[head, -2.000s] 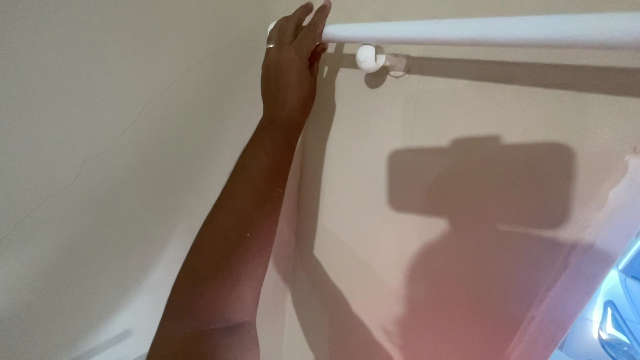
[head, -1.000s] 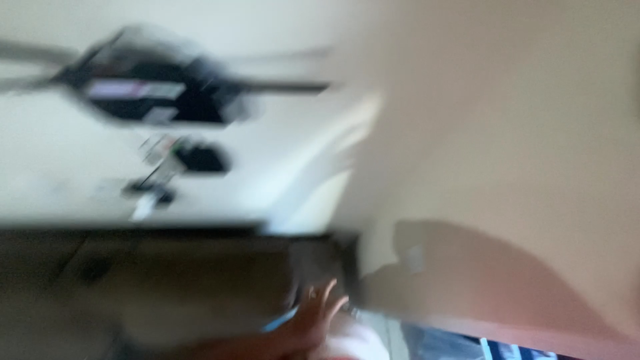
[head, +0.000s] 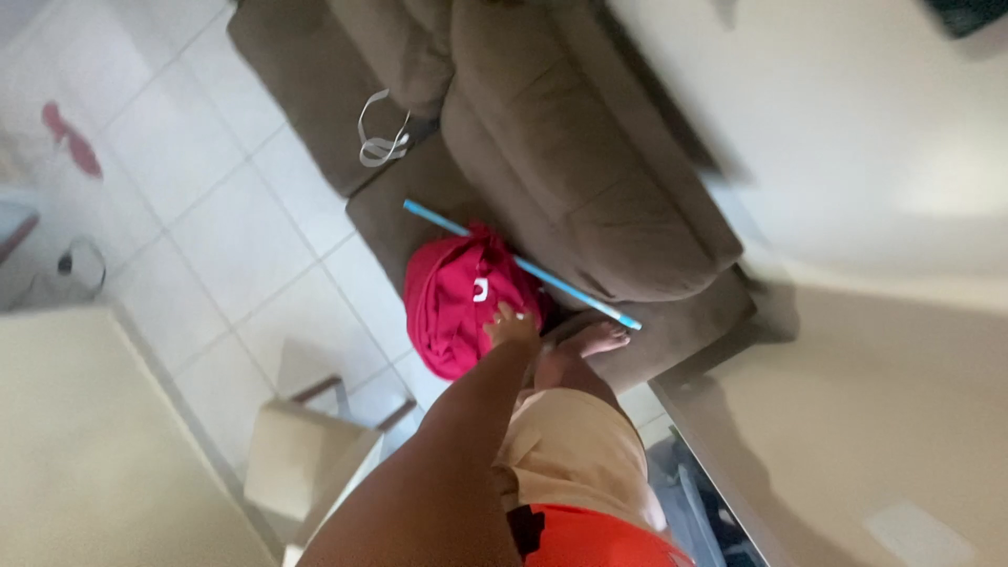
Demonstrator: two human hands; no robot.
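My left hand (head: 510,324) is over a red backpack (head: 446,303), fingers spread, with nothing seen in its grasp; whether it touches the fabric I cannot tell. The backpack lies on the seat of a brown sofa (head: 598,165). A thin light-blue rod (head: 579,294) lies slantwise on the sofa, its middle hidden by the top of the backpack. Beside the rod's lower right end is my bare foot (head: 602,339), on the seat. Looped white straps (head: 383,148) rest further up the sofa. My right hand is out of view.
A cream chair (head: 299,461) stands on the white tiled floor (head: 236,213) at lower left. A pinkish-red object (head: 72,142) and a dark cable (head: 101,264) are on the floor. Pale walls (head: 882,378) border the right side. Bluish items (head: 689,504) show at lower right.
The view has swung from the wall down to the sofa and floor. My left hand, earlier up at the left end of a white rod by the wall, is now low over the red backpack.
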